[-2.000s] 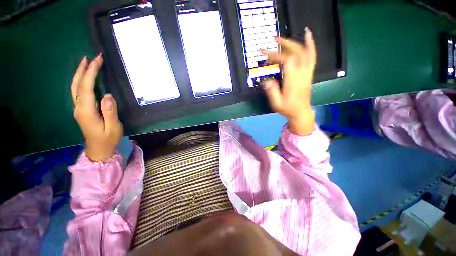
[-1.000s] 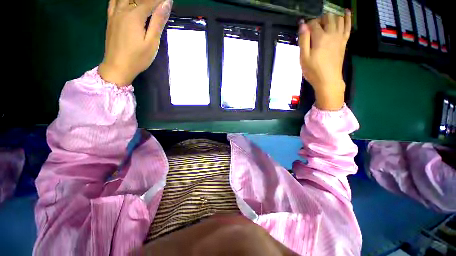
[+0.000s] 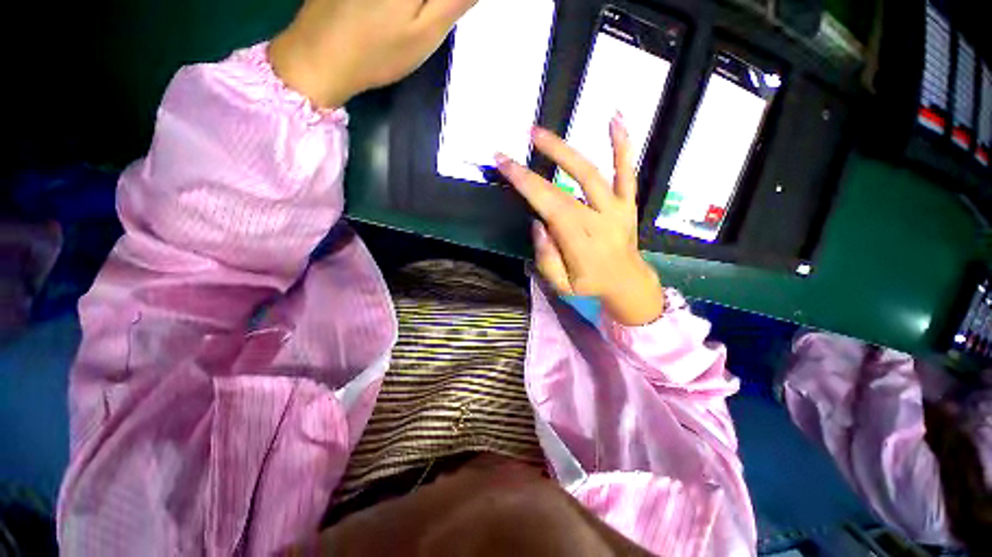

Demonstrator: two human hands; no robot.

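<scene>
A black phone tray (image 3: pixel 800 163) lies on the green bench. Three smartphones with lit white screens show in it: a left phone (image 3: pixel 495 93), a middle phone (image 3: pixel 622 93) and a right phone (image 3: pixel 715 141) with green and red blocks at its bottom. The slot at the tray's right end holds no phone. My right hand (image 3: pixel 587 223) is open with fingers spread, over the lower parts of the left and middle phones; touch is unclear. My left hand (image 3: pixel 370 44) is cut off by the top edge, at the left phone's upper left; its fingertips are hidden.
Another tray of lit phones (image 3: pixel 957 87) stands at the upper right. A lit device (image 3: pixel 971 316) lies at the right edge. A person's pink sleeve (image 3: pixel 859 424) is at the lower right. A pale object (image 3: pixel 832 38) lies behind the tray.
My right hand has moved from the tray's upper right down and left over the phones. My left hand stays high, now further right. The view has tilted, and the tray appears slanted.
</scene>
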